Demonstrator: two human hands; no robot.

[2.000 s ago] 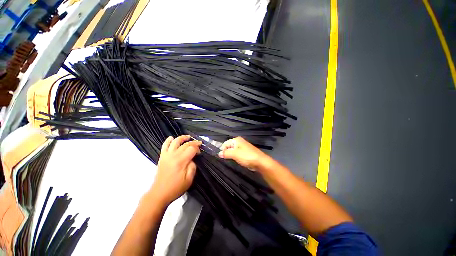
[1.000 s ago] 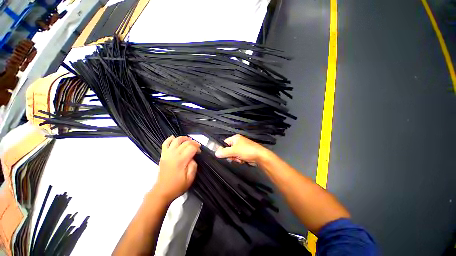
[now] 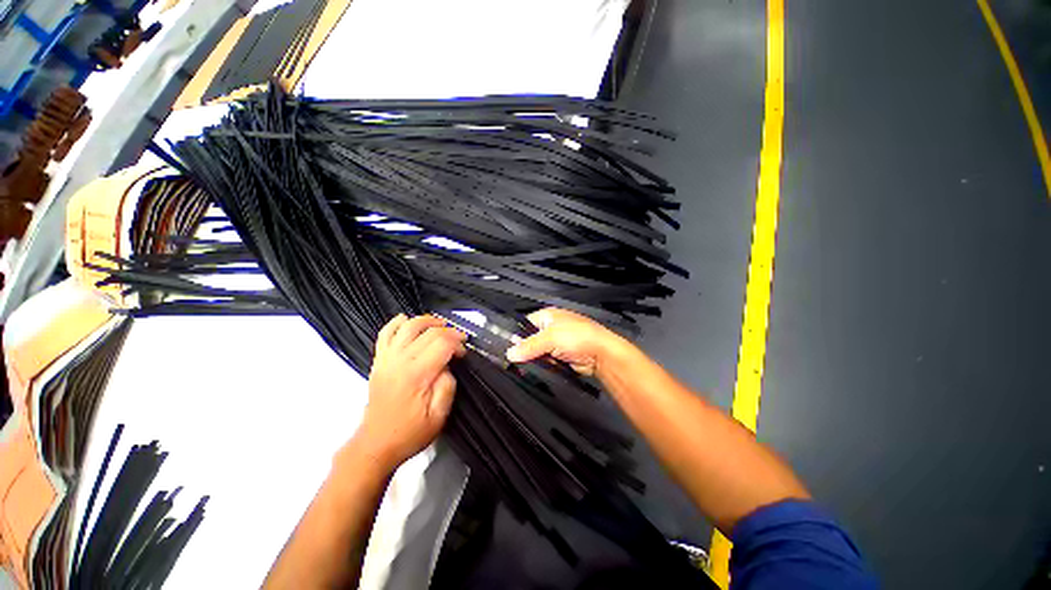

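A thick bundle of black strips lies crossed over the white-covered table, its ends fanned past the table edge. My left hand rests on the lower branch of the bundle, fingers curled over the strips. My right hand is just right of it, thumb and fingertips pinched on a strip at the bundle's edge. A small pale patch shows between the hands; I cannot tell if it is table cover or strip underside. The fingertips' exact hold is partly hidden.
Stacked cut panels with tan tops stand left. A smaller group of black strips lies at lower left. A flat row of black strips lies beyond the bundle. A blue rack is far upper left. A yellow line marks the floor on the right.
My right hand has shifted slightly, with its fingertips still at the strips. The strip ends below the hands lie a little differently. My left hand has stayed in nearly the same place.
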